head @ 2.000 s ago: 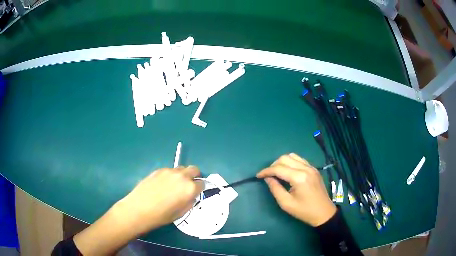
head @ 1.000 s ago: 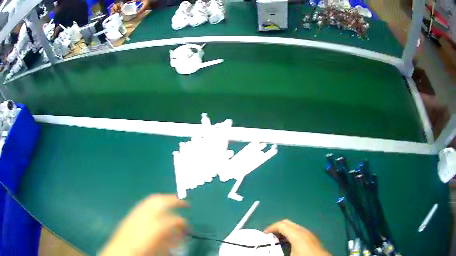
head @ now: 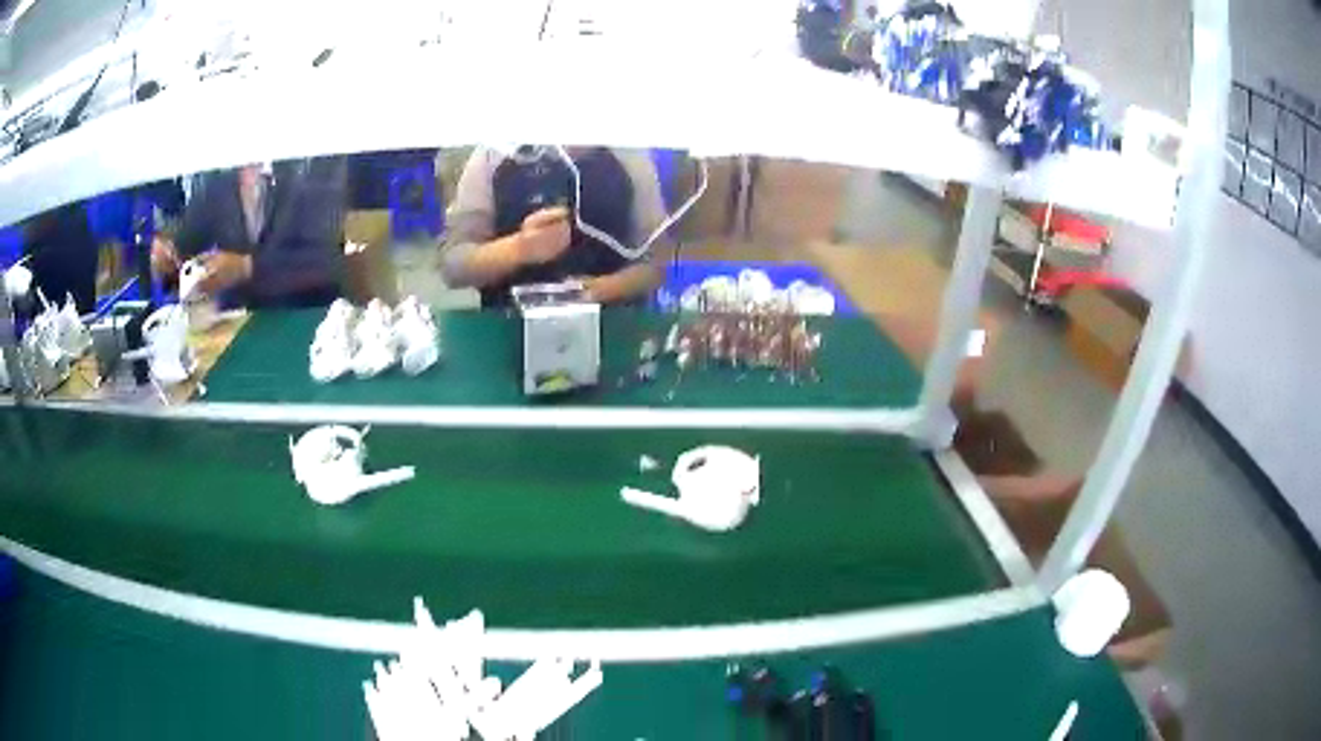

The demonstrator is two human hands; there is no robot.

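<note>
Neither of my hands is in the picture. A loose pile of white antennas [head: 449,692] lies at the bottom edge, partly cut off, some tips over the pale rail. The upper ends of the black cable harnesses [head: 804,704] show to its right, with blue tips. A part-finished white unit [head: 716,488] lies on the green belt with a stick pointing left. Another white unit [head: 330,465] lies on the belt further left, its stick pointing right. A white round housing [head: 1091,611] sits at the right end by the rail post.
A pale metal rail [head: 652,641] edges the belt. Beyond it are a grey-white box [head: 561,342], white units [head: 374,339] and a heap of brownish parts [head: 746,336]. Two people sit opposite. A white shelf [head: 580,109] crosses above, with blue-tipped cables [head: 1000,80] at its right.
The view has tilted up, showing the shelf and people opposite. Both hands and the housing they held have left the picture. A second white unit now shows on the belt.
</note>
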